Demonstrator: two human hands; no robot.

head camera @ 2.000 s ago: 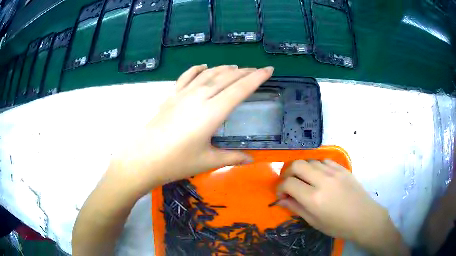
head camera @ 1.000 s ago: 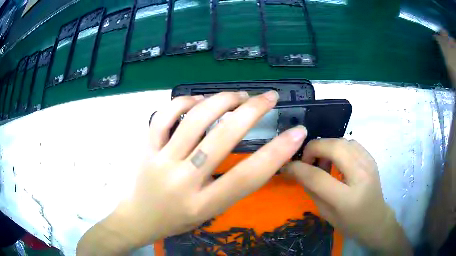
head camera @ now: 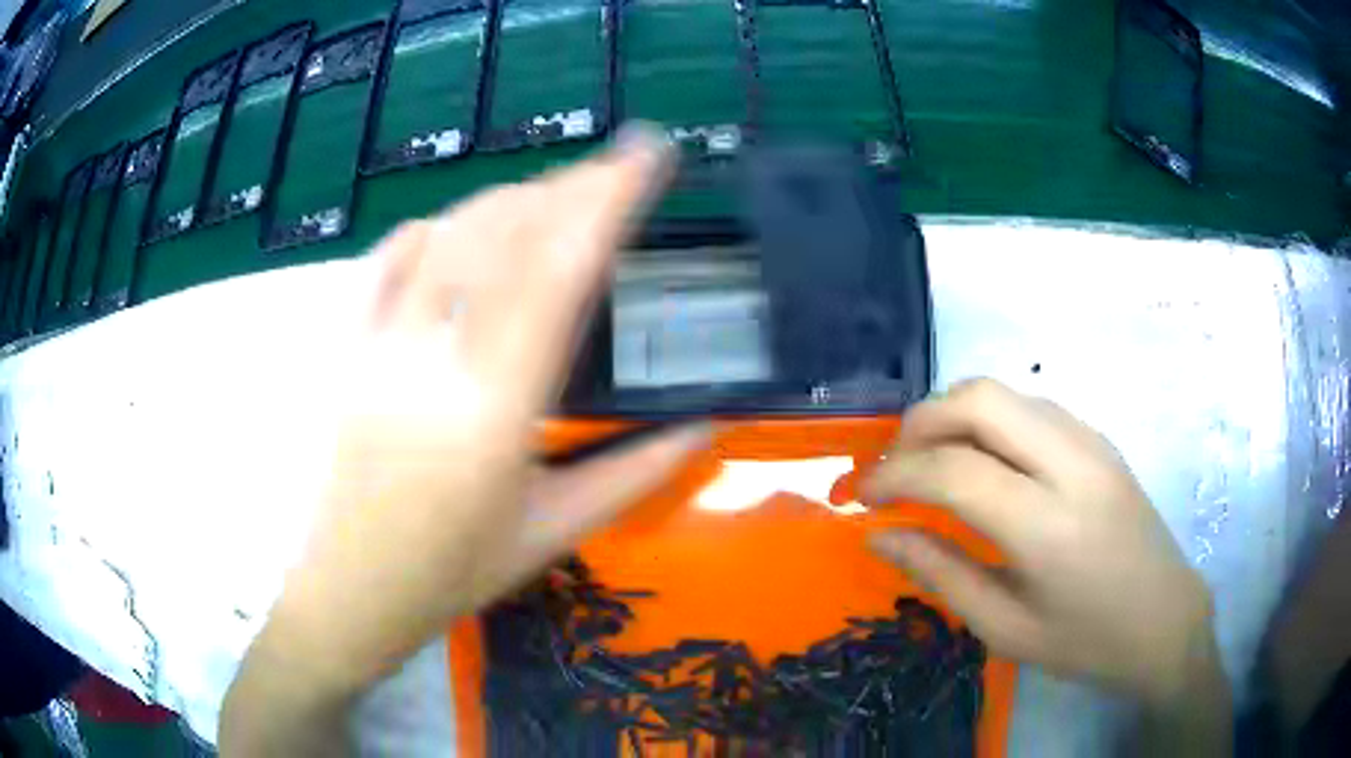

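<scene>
My left hand [head camera: 459,356] is blurred. It holds a black phone middle frame [head camera: 830,245], also blurred, by its left part, with the fingers at the far side and the thumb at the near side. The held frame overlaps a working stack of frames [head camera: 922,319] just beyond the orange parts tray [head camera: 741,578]. My right hand [head camera: 1037,533] is over the tray's right side, thumb and fingers slightly apart, with no part visible in it. Black strips [head camera: 711,689] lie heaped in the near part of the tray.
A green conveyor belt [head camera: 1022,148] crosses the far side with a row of frames [head camera: 548,74] and one separate frame [head camera: 1163,89] at the right. White covering [head camera: 193,444] lies on both sides of the tray. Part of an arm [head camera: 1319,637] shows at the right edge.
My left hand has moved the held frame left and away from me, off my right fingers. My right hand is now apart from it. The belt frames have shifted slightly left and another shows at right.
</scene>
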